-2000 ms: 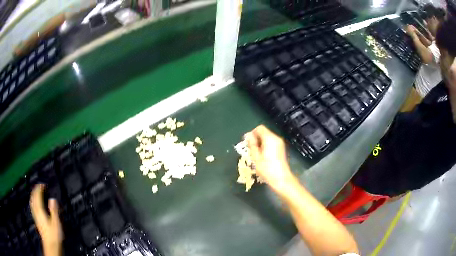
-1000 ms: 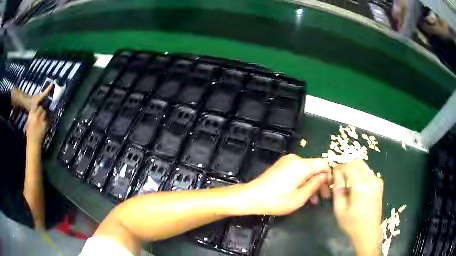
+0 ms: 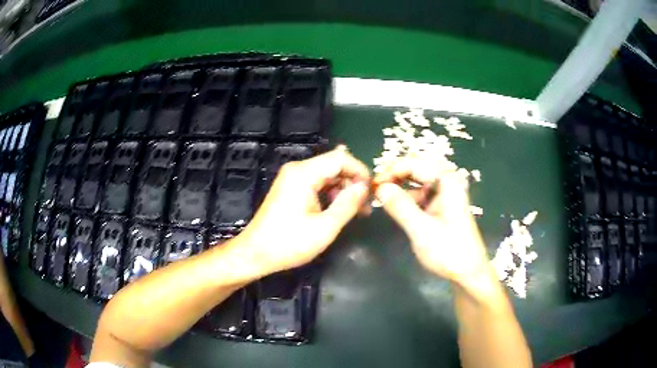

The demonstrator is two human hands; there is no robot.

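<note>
My left hand (image 3: 288, 215) and my right hand (image 3: 443, 230) meet fingertip to fingertip beside the right end of a black tray (image 3: 323, 93). Thumb and forefinger of each hand are pinched, with a tiny orange-red piece (image 3: 373, 186) between the fingertips. Its shape is too small to tell. The tray has three rows of pockets holding black housings (image 3: 216, 188). A loose heap of cream-white pieces (image 3: 414, 144) lies behind my right hand, which partly hides it. A smaller whitish pile (image 3: 515, 257) lies to the right of my right wrist.
Another black tray (image 3: 605, 208) stands at the right, and part of one (image 3: 16, 165) shows at the left edge. A white rail (image 3: 432, 95) and green conveyor belt (image 3: 403, 50) run behind the dark green bench (image 3: 382, 309). A white post (image 3: 594, 57) rises at the back right.
The view has turned from the right bench area to the tray. My left hand has left the left tray, my right hand the smaller pile; both now meet at the fingertips.
</note>
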